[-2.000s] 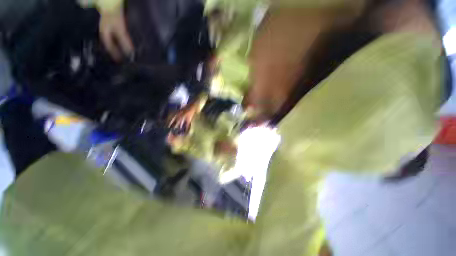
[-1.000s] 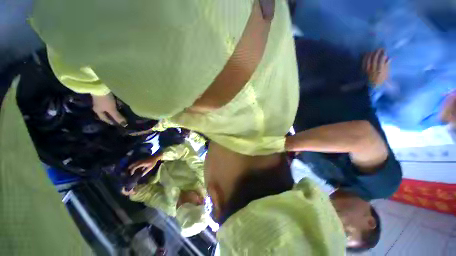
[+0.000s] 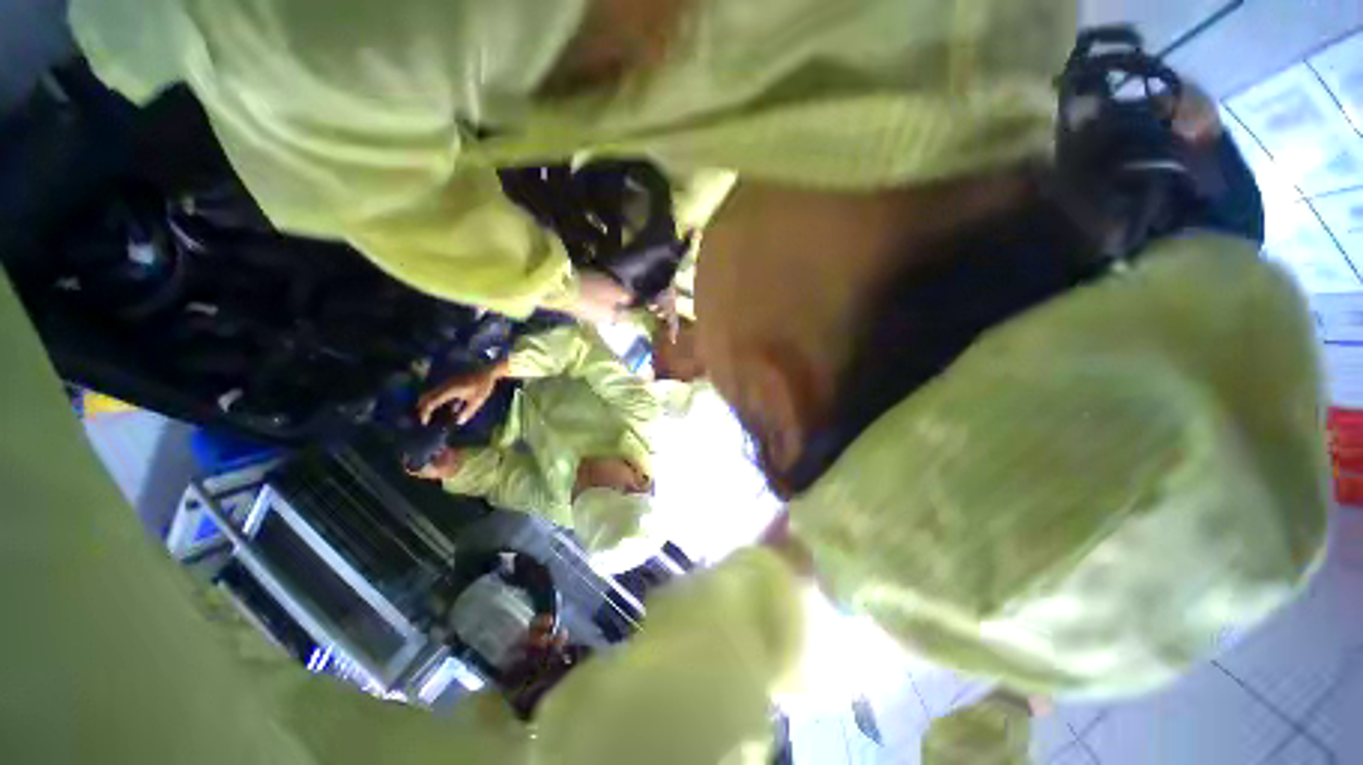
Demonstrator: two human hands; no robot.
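Neither of my hands can be made out. The open black case (image 3: 165,321) lies at the left with jumbled dark, partly shiny pieces inside; single pieces are hard to tell. A black strapped unit (image 3: 606,217) shows beside another person's hand (image 3: 601,295), at the end of a yellow-green sleeve; the grip is not clear. A second person's hand (image 3: 467,392) reaches to the case's edge. Yellow-green cloth at the left rim is very close, and whose it is cannot be told.
A person in a yellow-green cap (image 3: 1061,478) fills the near right. A head with a black headband unit (image 3: 1129,112) is at the upper right. Silver metal-framed racks (image 3: 337,575) stand at the lower left. More people crowd the middle and bottom. Tiled floor (image 3: 1271,658) shows lower right.
The view has shifted and is sharper. The person in the dark top has left the picture. The black strapped unit and the head with the headband now show, and more of the racks is visible.
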